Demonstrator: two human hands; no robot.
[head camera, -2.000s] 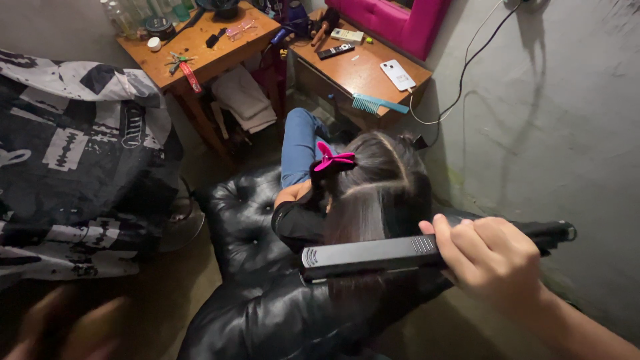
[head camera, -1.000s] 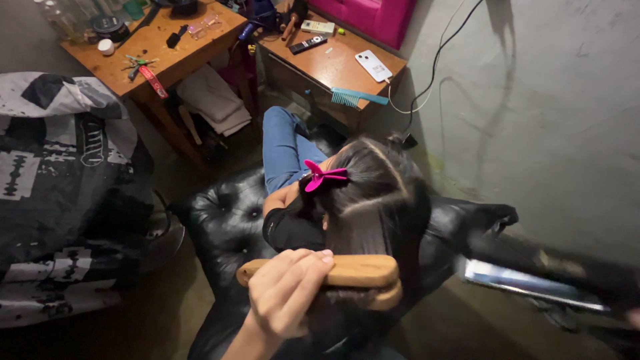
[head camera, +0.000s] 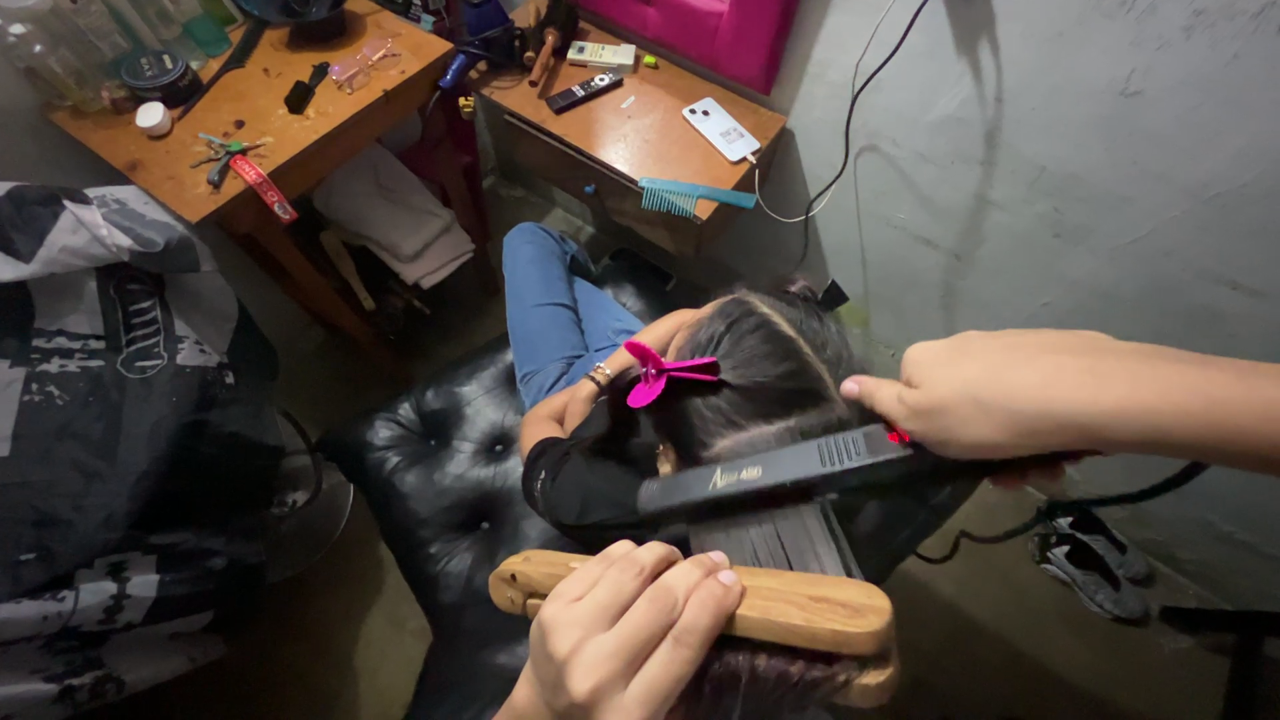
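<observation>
My left hand (head camera: 630, 630) is closed around a hinged wooden hair-straightening brush (head camera: 810, 605), whose two halves lie over a section of dark hair (head camera: 775, 535). Above it, my right hand (head camera: 990, 400) grips a black flat iron (head camera: 780, 470) that lies across the same section near the head; whether its plates are fully pressed together cannot be told. A seated person's head (head camera: 770, 370) has parted hair, with a pink hair clip (head camera: 665, 373) at one side and a small dark clip (head camera: 832, 295) farther up.
The person sits on a black tufted leather seat (head camera: 440, 470). Ahead, a wooden desk (head camera: 690, 120) bears a phone on a cable, a remote and a teal comb (head camera: 695, 197). A second table (head camera: 330, 120) holds jars and keys. A patterned cape (head camera: 130, 400) hangs left; shoes (head camera: 1090, 560) stand right.
My right hand has brought the flat iron from the right side onto the hair above the brush. My left hand, out to the left two seconds ago, holds the wooden brush on the hair.
</observation>
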